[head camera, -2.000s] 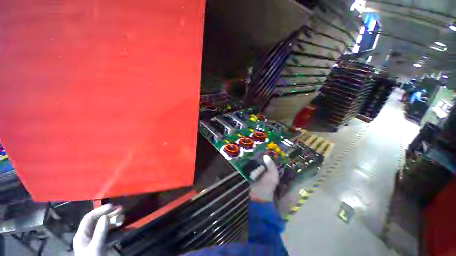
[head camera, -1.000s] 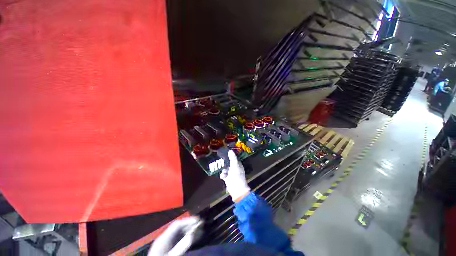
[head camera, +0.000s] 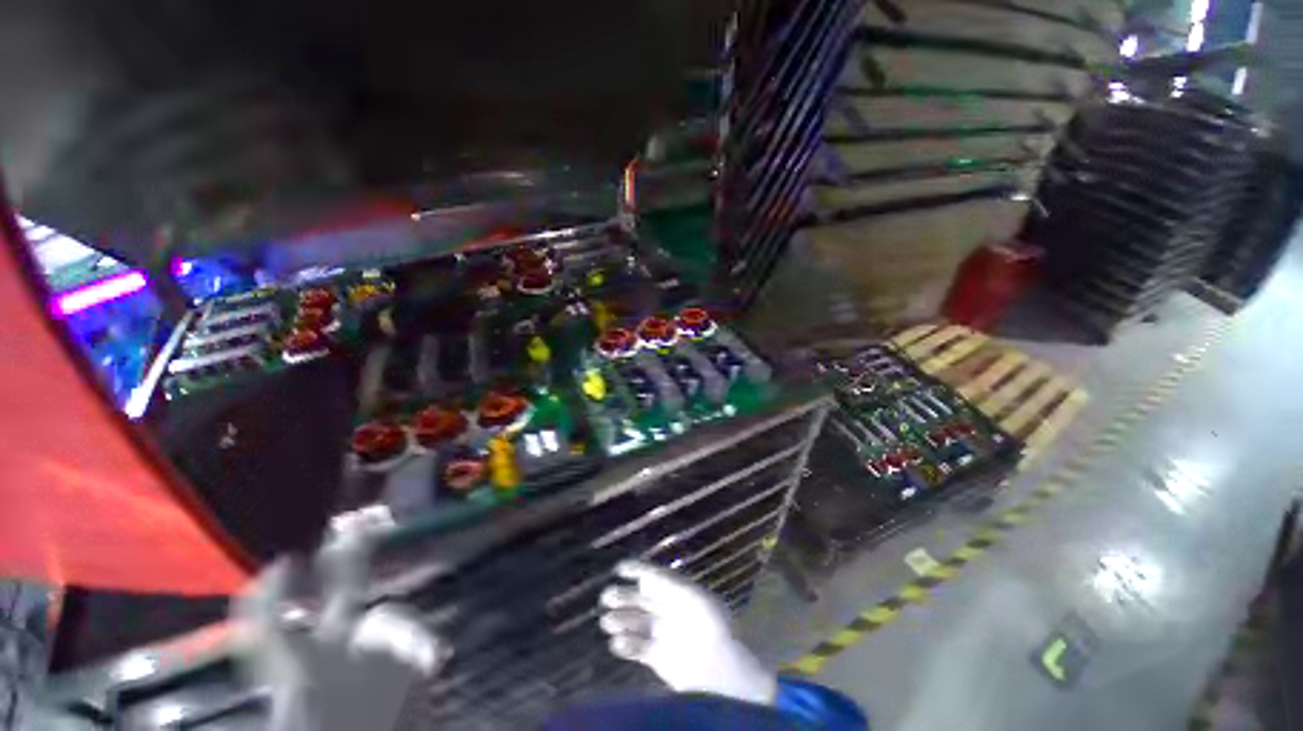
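Note:
A green circuit board (head camera: 536, 400) with copper-red toroids lies among other boards on top of a dark slatted rack (head camera: 700, 528). Three toroids (head camera: 440, 424) stand in a row near its left part. My left hand (head camera: 336, 643), in a white glove, is strongly blurred at the bottom left, close to the board's near left corner; whether it touches or holds anything cannot be told. My right hand (head camera: 683, 628), white-gloved with a blue sleeve, is in front of the rack's side, below the boards, empty with its fingers loosely bent.
A red panel (head camera: 86, 443) stands at the left edge. Another board (head camera: 272, 343) lies at the back left near purple light. A lower stack holds a board (head camera: 907, 421) beside a wooden pallet (head camera: 1000, 379). Tall racks (head camera: 1143, 200), a red bin (head camera: 993, 279) and a yellow-black marked aisle lie right.
My right hand has let go of the board and dropped below it. My left hand has moved left and up towards the board's corner. The view has shifted, with less red panel showing.

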